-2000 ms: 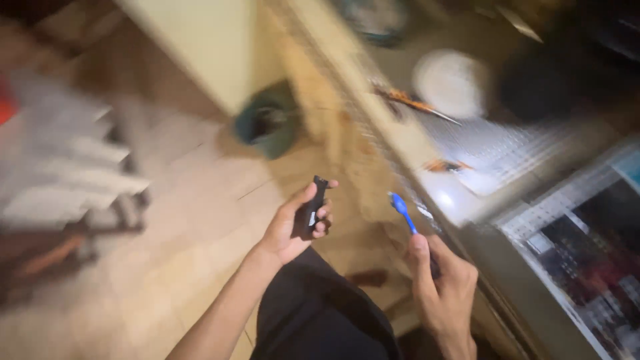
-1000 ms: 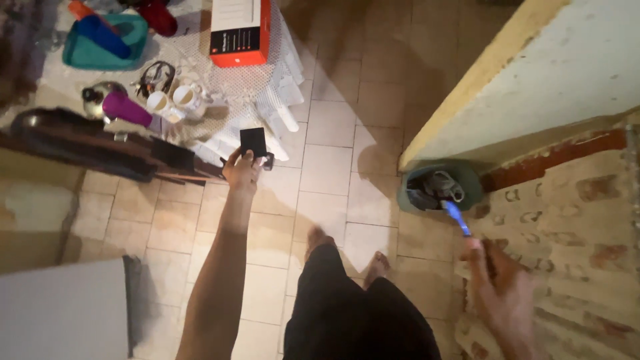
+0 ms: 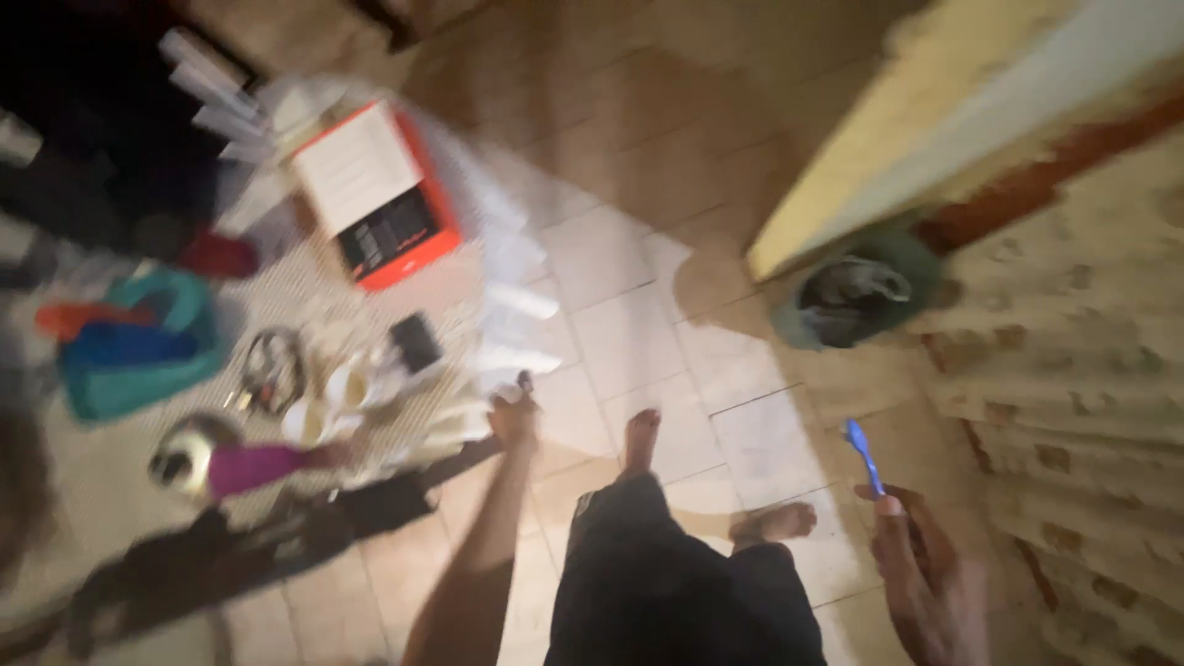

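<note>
My right hand (image 3: 925, 573), at the lower right, is closed on the handle of a blue toothbrush (image 3: 864, 458); its head points up and away over the tiled floor. Beside the table's near corner is my left hand (image 3: 514, 418), blurred, with a small dark object (image 3: 525, 381) showing at its fingers; what it is cannot be told. A flat black rectangular thing (image 3: 416, 343) lies on the table, up and to the left of that hand.
On the table's patterned cover (image 3: 462, 305) are an orange-and-white box (image 3: 361, 166), cups (image 3: 350, 384), a teal tray (image 3: 120, 384) and a purple object (image 3: 254, 469). A dark chair (image 3: 268, 536) borders the table. A bin (image 3: 860, 287) stands by the wall's end. Bare feet are on the floor.
The view has swung strongly from the counter to the table and floor. The toothbrush remains in my right hand. My left hand now appears apart from the black rectangular thing it overlapped a second ago.
</note>
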